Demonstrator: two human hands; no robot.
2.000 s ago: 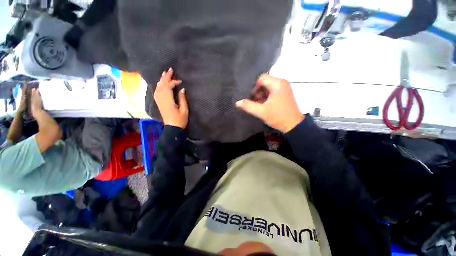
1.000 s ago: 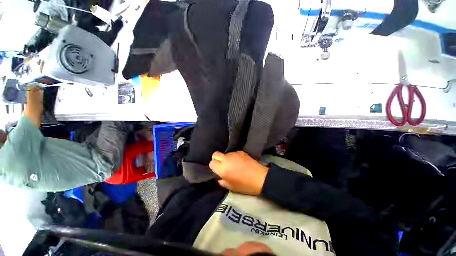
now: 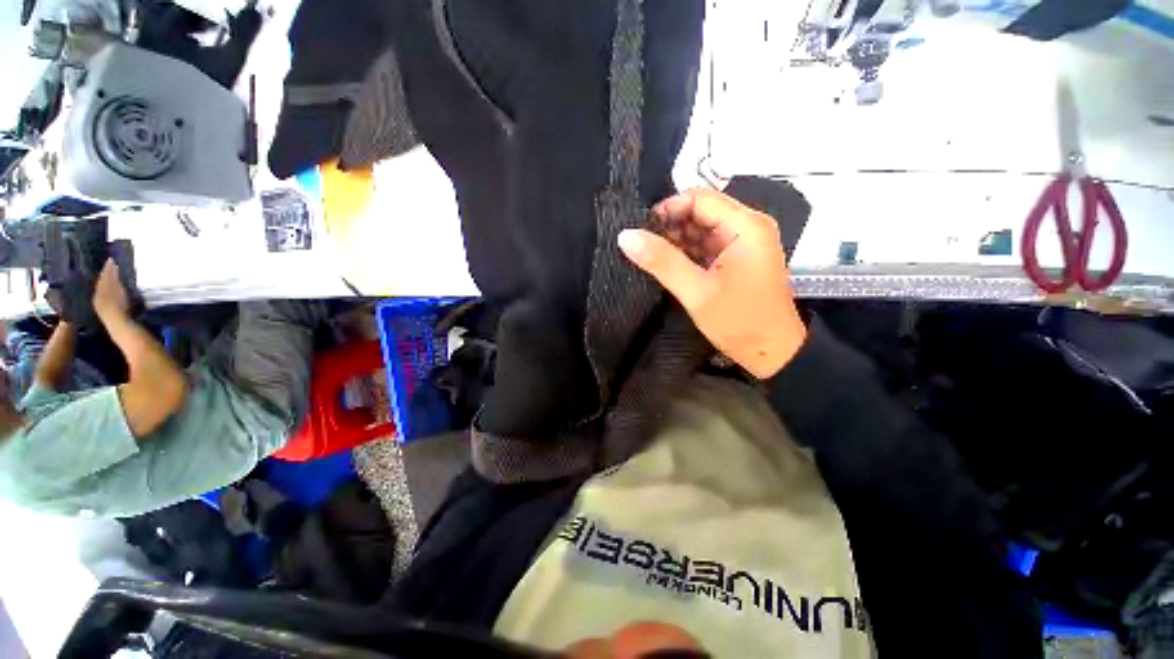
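Observation:
A dark garment [image 3: 515, 193] hangs from the white table over its front edge onto my lap, its smooth black inner side up. A long textured strip [image 3: 626, 142] runs down it. My right hand [image 3: 734, 277] is at the strip's right edge, with thumb and fingertips closed on the dark fabric. My left hand is not visible; the garment may hide it.
Red-handled scissors [image 3: 1074, 232] lie on the table [image 3: 927, 193] at right. Part of a sewing machine shows at top right. A grey vented housing [image 3: 161, 129] stands at left. A person in light green [image 3: 90, 444] is beside a red stool [image 3: 328, 399]. A blue crate [image 3: 409, 373] is below.
The garment was opened from textured side up to black inner side up. My right hand has moved from the lower edge up and right to the strip. My left hand has gone from view.

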